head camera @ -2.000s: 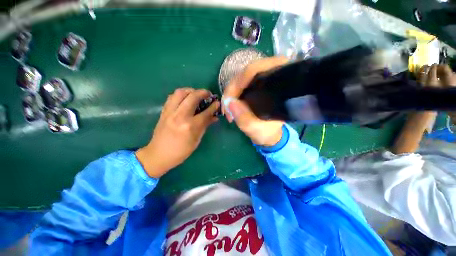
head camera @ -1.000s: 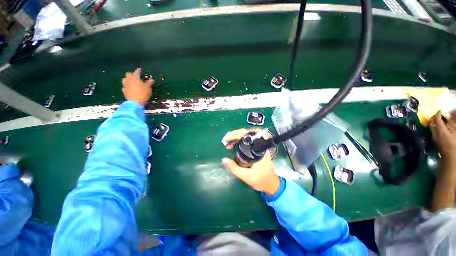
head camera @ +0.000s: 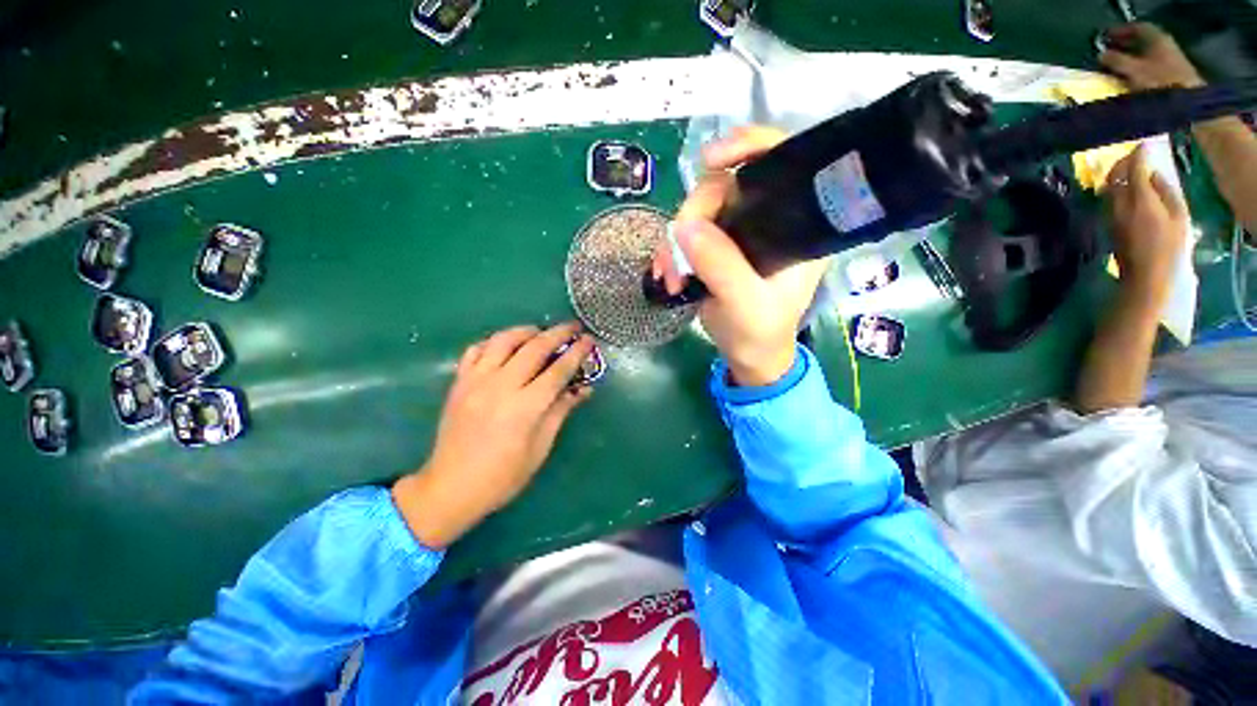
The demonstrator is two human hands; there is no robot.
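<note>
My right hand (head camera: pixel 751 283) is closed around the black electric screwdriver (head camera: pixel 862 179), which lies tilted with its tip at the right part of the round screw dish (head camera: pixel 614 276). The tip is over or in the speckled screws; contact cannot be told. My left hand (head camera: pixel 503 414) lies on the green worktop below left of the dish, its fingertips on a small silver-rimmed housing (head camera: pixel 590 364), mostly hidden under the fingers. Another housing (head camera: pixel 620 167) lies just above the dish.
Several housings (head camera: pixel 189 355) lie in a cluster at left. A worn white strip (head camera: pixel 345 117) crosses the worktop, with more housings beyond it. A clear bag (head camera: pixel 786 90), a black ring-shaped object (head camera: pixel 1020 255) and another person's hands (head camera: pixel 1148 221) are at right.
My left hand has come back from beyond the white strip and now holds a housing near the dish. The screwdriver has swung from pointing downward to lying tilted, its tip at the dish.
</note>
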